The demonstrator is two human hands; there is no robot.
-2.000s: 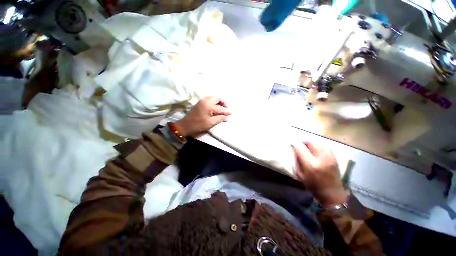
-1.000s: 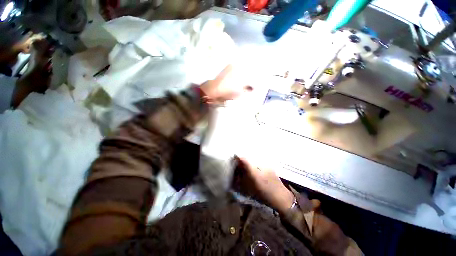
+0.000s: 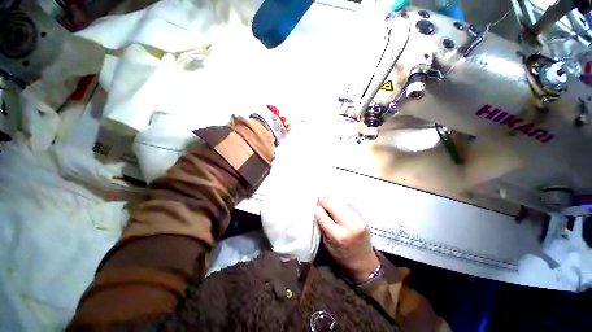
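Observation:
A cream-white garment piece point(image 3: 285, 214) lies on the table's front edge and hangs towards my lap. My right hand point(image 3: 345, 232) pinches its right edge between thumb and fingers. My left arm reaches forward over the cloth; past the red bracelet my left hand is lost in white glare near the needle area, so its grip does not show. The sewing machine point(image 3: 513, 123) marked HIKARI stands at the right. Its presser foot and needle area point(image 3: 354, 123) lies just right of the glare.
More white cloth point(image 3: 58, 227) is heaped at left. Dark green snips point(image 3: 449, 144) lie under the machine arm. A thick blue bar point(image 3: 280, 21) shows at the top. The table's front strip point(image 3: 441, 220) carries a printed ruler. White pieces point(image 3: 558, 259) lie at the right edge.
My right hand has moved left and towards my body from the table edge, with cloth at its fingers. My left arm has reached forward into the glare. The view has shifted closer.

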